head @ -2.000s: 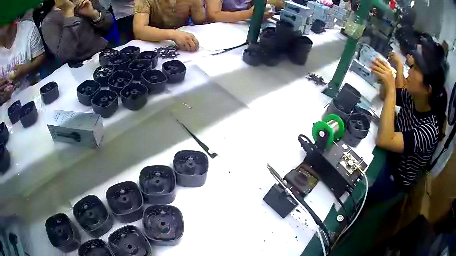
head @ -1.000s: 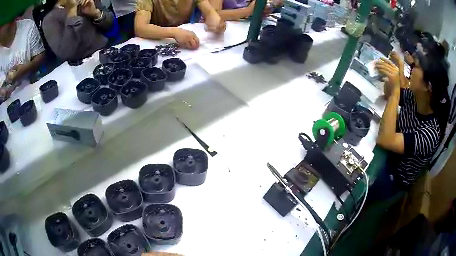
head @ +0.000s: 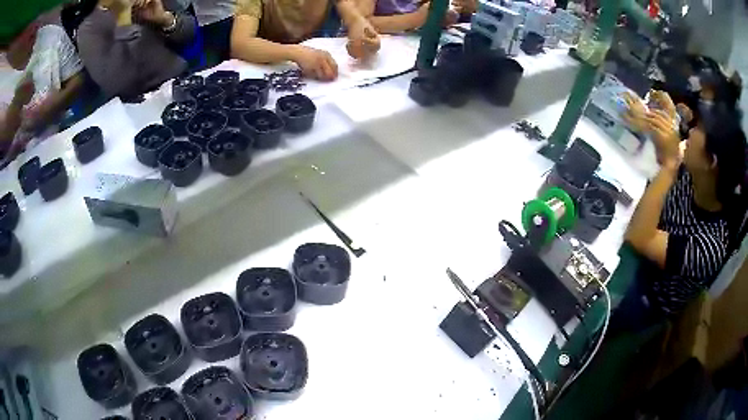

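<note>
Several black plastic housings (head: pixel 267 297) stand open side up in two slanting rows at the lower left, nearest in front of me. Each shows a small round boss in its floor. The front row is partly cut off by the bottom edge. Neither my left hand nor my right hand is in the picture. A thin dark pointed tool (head: pixel 331 224) lies alone mid-table, beyond the housings.
More housings (head: pixel 207 125) stand grouped beyond a grey carton (head: pixel 133 205). At right are a green solder spool (head: pixel 549 215), a soldering iron (head: pixel 492 320) with cables, and a green post (head: pixel 572 115). People sit along the far and right sides.
The view has shifted slightly, moving the table things a little to the right. A skin-coloured sliver at the bottom edge one second ago is gone. The person at right has raised the hands.
</note>
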